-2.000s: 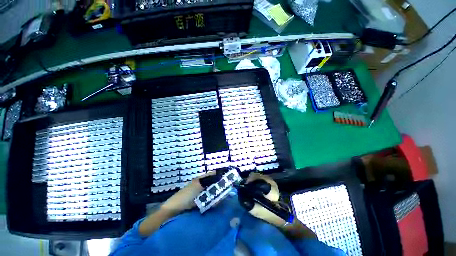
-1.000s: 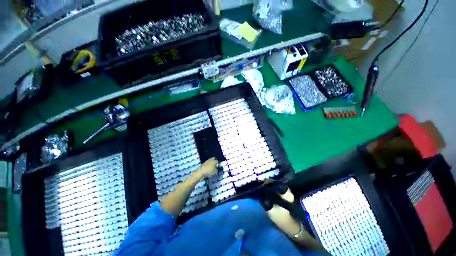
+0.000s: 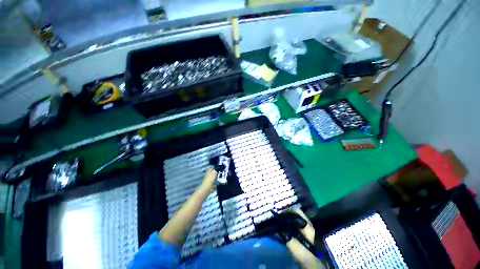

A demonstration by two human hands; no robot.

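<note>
My left hand is stretched out over the centre parts tray and holds a silvery metal workpiece with dark recesses, at the dark gap between the rows. The fingertips are small and blurred. My right hand is near my body at the tray's lower right corner, with black coverings on its fingers. It holds a slim black tool with a blue end, partly hidden by the fingers.
The left parts tray stands beside the centre one. A lower-right tray holds white-silvery rows. A bulk bin of loose parts is on the shelf. Small-parts trays, an orange-red strip and a hanging screwdriver are at right.
The view has tilted up, showing more of the shelf. My left hand has moved from the near end of the gap further up it, and a workpiece now shows in it. My right hand stays near my body.
</note>
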